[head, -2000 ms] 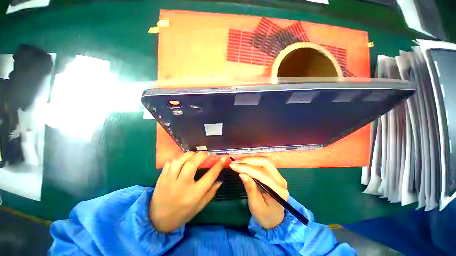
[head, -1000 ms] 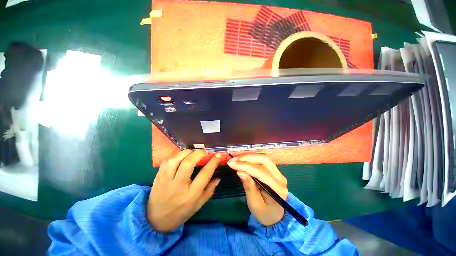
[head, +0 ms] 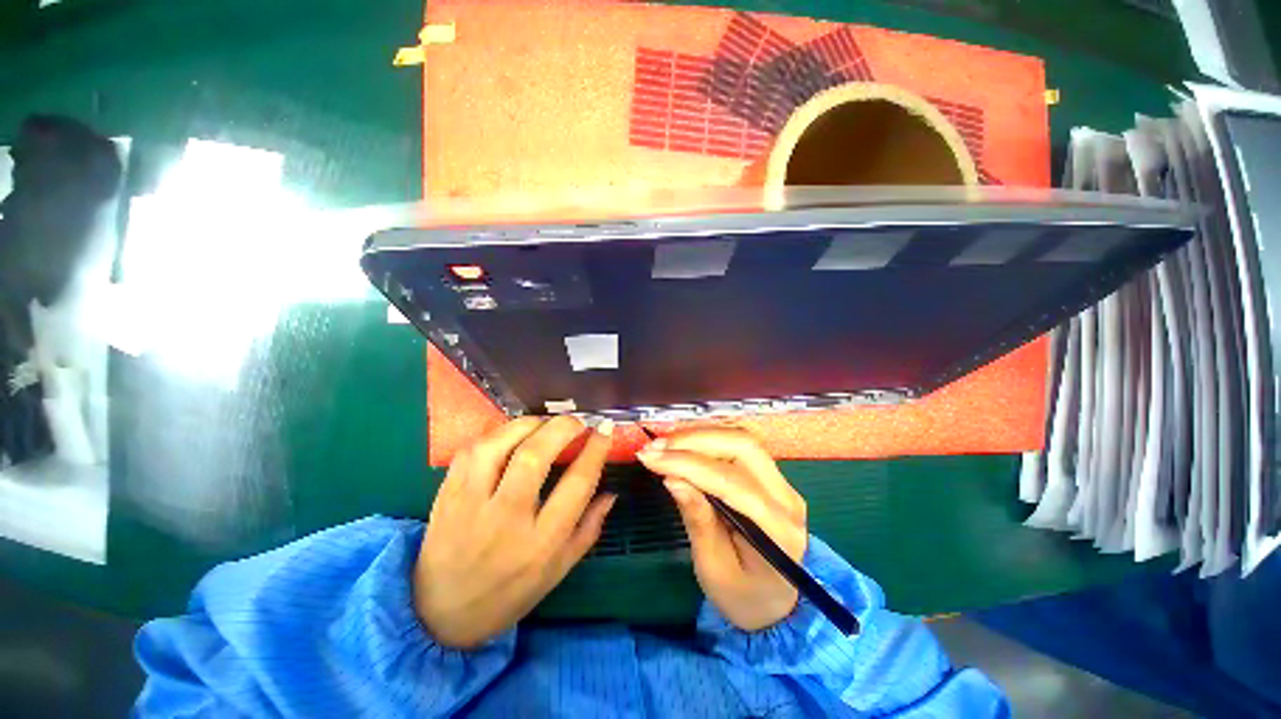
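Observation:
The dark tablet housing (head: pixel 787 316) stands tilted on the orange-red mat (head: pixel 562 84), its inner side facing me, its upper edge leaning by the cardboard tube (head: pixel 878 99). Pale squares sit inside it. My left hand (head: pixel 513 520) is at the near edge, fingertips touching it left of the middle; whether they hold a small piece is too small to tell. My right hand (head: pixel 731 520) holds a thin black pointed tool (head: pixel 787 565) like a pen, its tip at the near edge just right of my left fingertips.
Die-cut sheets (head: pixel 688 106) lie fanned behind the tube. Stacked housings with white sheets (head: pixel 1145 365) stand at the right. A dark crumpled bundle (head: pixel 56 211) lies on white at the left. A dark ribbed sheet (head: pixel 646 520) lies below my hands. Bright glare covers the bench's left.
Since the first frame, the view has shifted slightly and the housing appears lower-left and a little larger. Both hands stay at the near edge with only small finger movement.

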